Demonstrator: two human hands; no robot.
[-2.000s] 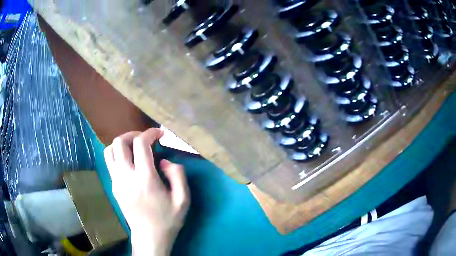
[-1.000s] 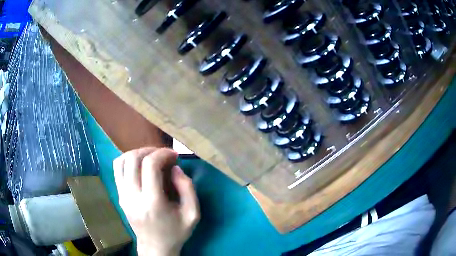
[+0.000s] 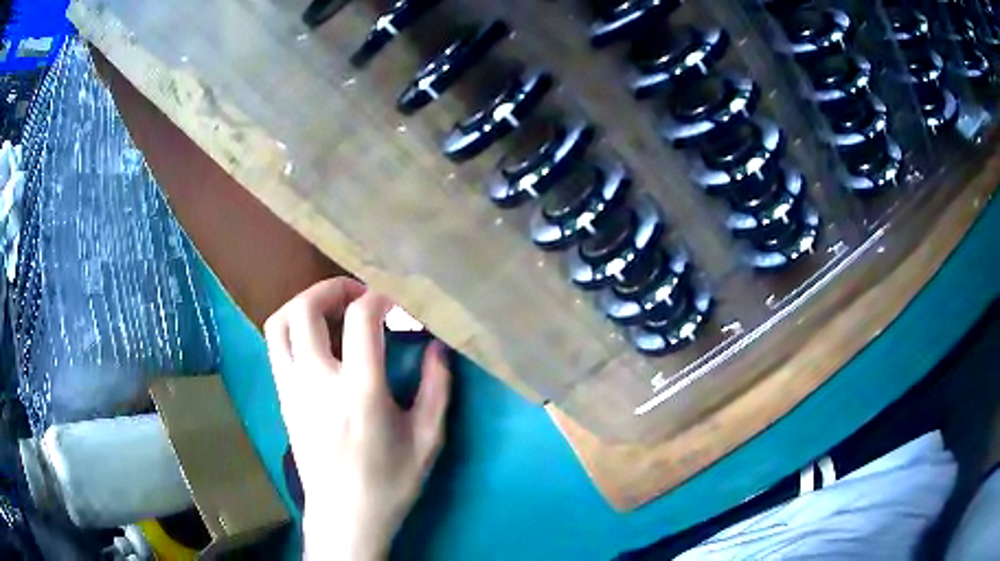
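Glossy black round parts [image 3: 625,268] stand on edge in columns in a clear blister tray [image 3: 483,274]. The tray lies on a worn tan-brown board [image 3: 647,473], raised over the teal bench top. My left hand [image 3: 356,422] is at the lower left, bare, with bent fingers at the board's left underside. Its fingertips are partly hidden there. The thumb is apart from the fingers, with a dark teal gap between. A small white item [image 3: 404,319] shows between the fingers and the board's edge; whether they touch it is unclear. My right hand is not in view.
Stacked clear plastic trays [image 3: 115,241] stand at the left. Below them a large white bottle [image 3: 115,469] lies against an open brown carton [image 3: 225,460], with a yellow ring [image 3: 167,545] at the bottom. Pale clothing [image 3: 844,510] shows at the lower right.
My left hand has moved down and right, then slightly up to the board's edge. Its fingers and thumb are wider apart than a second ago. Less of the white item shows.
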